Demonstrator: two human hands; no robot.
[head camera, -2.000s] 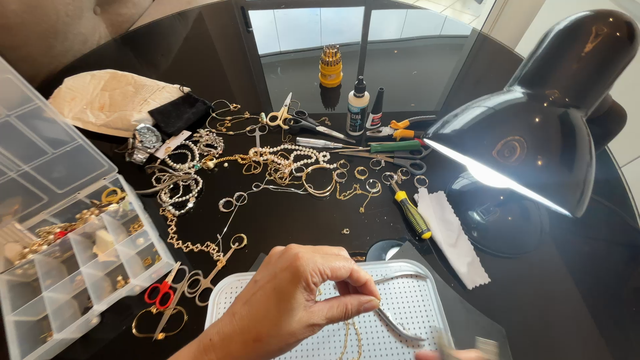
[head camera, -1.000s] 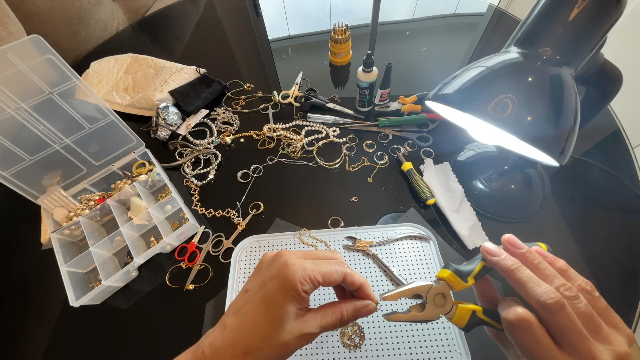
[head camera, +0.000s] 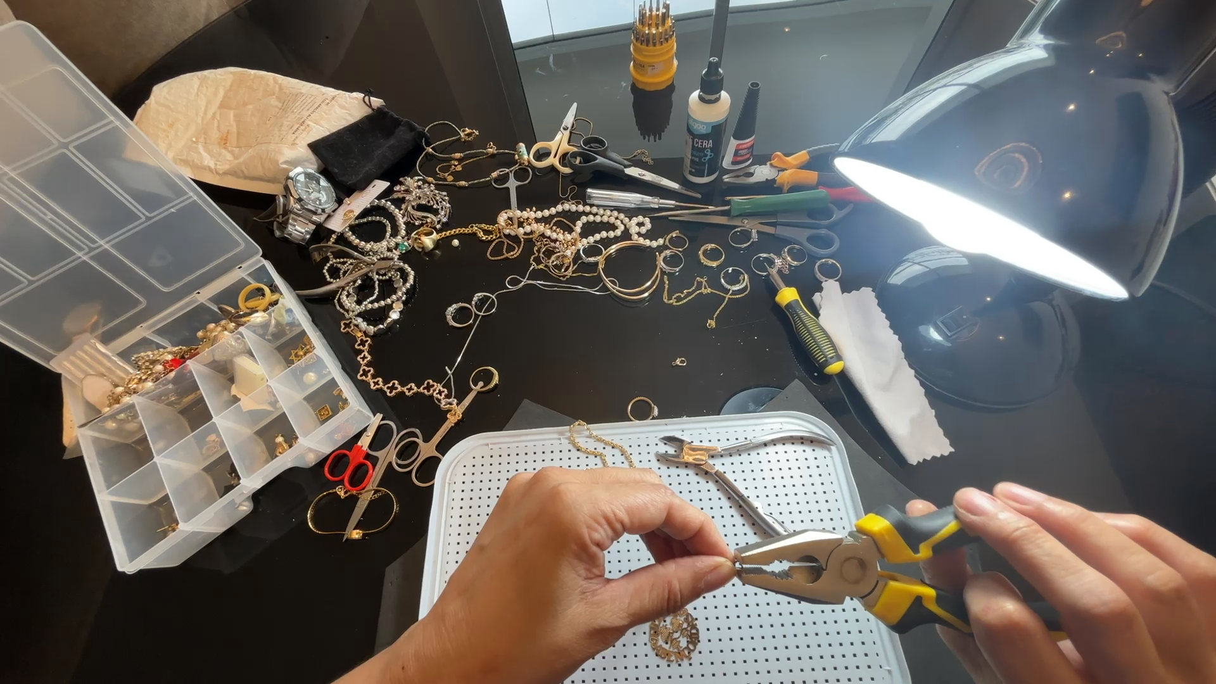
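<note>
My left hand (head camera: 608, 560) pinches something tiny between thumb and forefinger, too small to name, over the white perforated tray (head camera: 855, 494). In my right hand (head camera: 1073, 579) are combination pliers (head camera: 836, 567) with yellow and black handles; their jaw tips touch the left fingertips. A gold-coloured chain (head camera: 594, 439) runs on the tray behind my left hand, partly hidden by it. Below that hand lies a round openwork pendant (head camera: 674, 635). Small metal nippers (head camera: 708, 456) rest on the tray behind the pliers.
An open plastic compartment box (head camera: 228, 418) stands left, with red-handled scissors (head camera: 356, 461) beside it. Tangled necklaces (head camera: 570, 233), rings and tools spread behind the tray. A lit black lamp (head camera: 1026, 161) hangs at right, above a white cloth (head camera: 879, 370) and a screwdriver (head camera: 807, 332).
The combination pliers, hardly visible at the frame's edge two seconds ago, came in beside my left hand. Since one second ago, their jaws have closed in to the left fingertips.
</note>
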